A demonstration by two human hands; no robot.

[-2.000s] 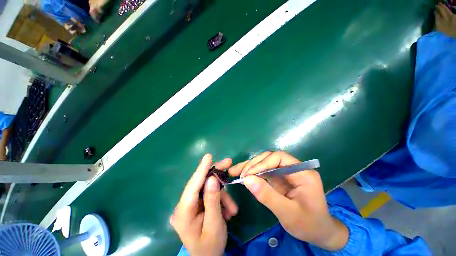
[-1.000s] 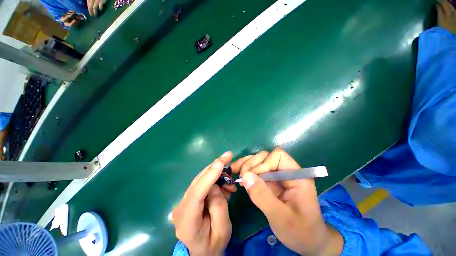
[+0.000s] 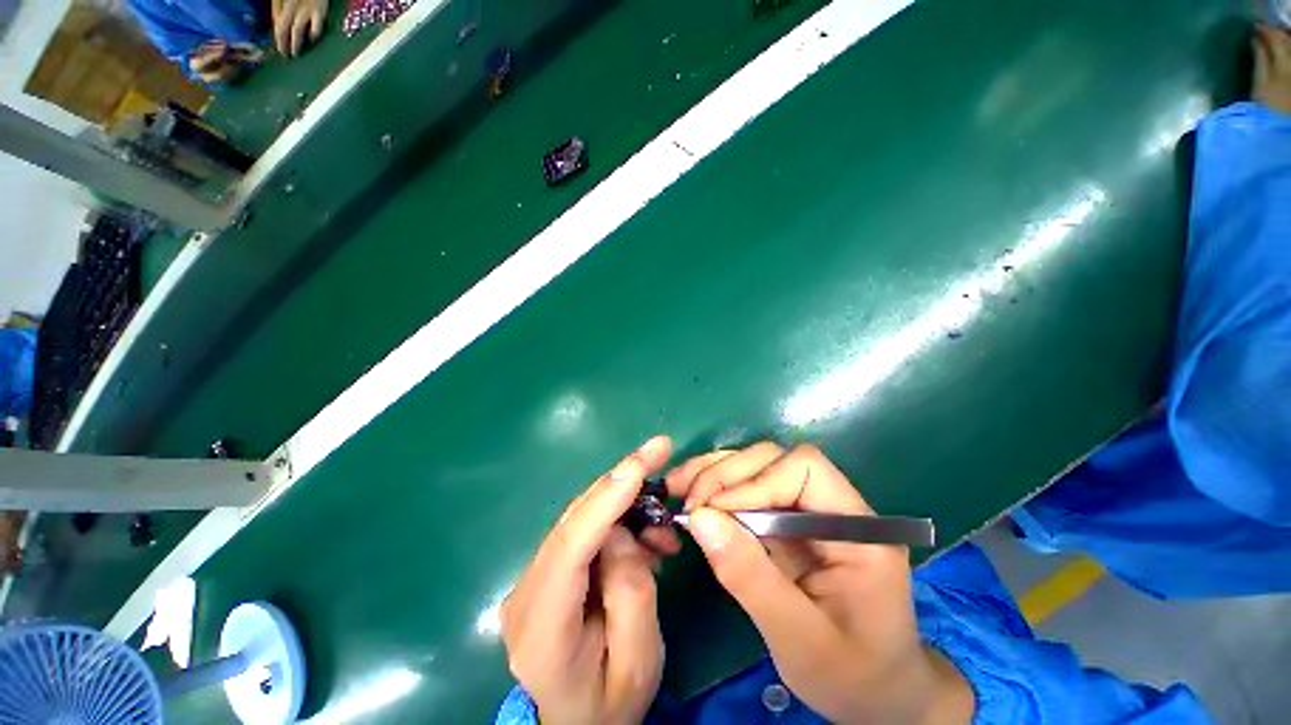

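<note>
My left hand (image 3: 588, 602) holds a small black watch case (image 3: 650, 510) in its fingertips at the lower middle of the view. The fingers cover much of the case, and metallic detail shows on it. My right hand (image 3: 807, 560) holds silver tweezers (image 3: 864, 528) like a pen. The tweezers' back end points right, and their tip meets the side of the case. The exact contact point is too small to tell.
A dark unit (image 3: 565, 160) lies on the green belt beyond the white rail (image 3: 496, 290). A blue fan (image 3: 78, 683) stands lower left near grey posts. A person in a blue smock (image 3: 1246, 340) is at right; another person's hands (image 3: 295, 21) show upper left.
Since two seconds ago, the left fingers have closed further around the case and the tweezers' back end has tilted lower. The dark unit on the belt sits further left and lower.
</note>
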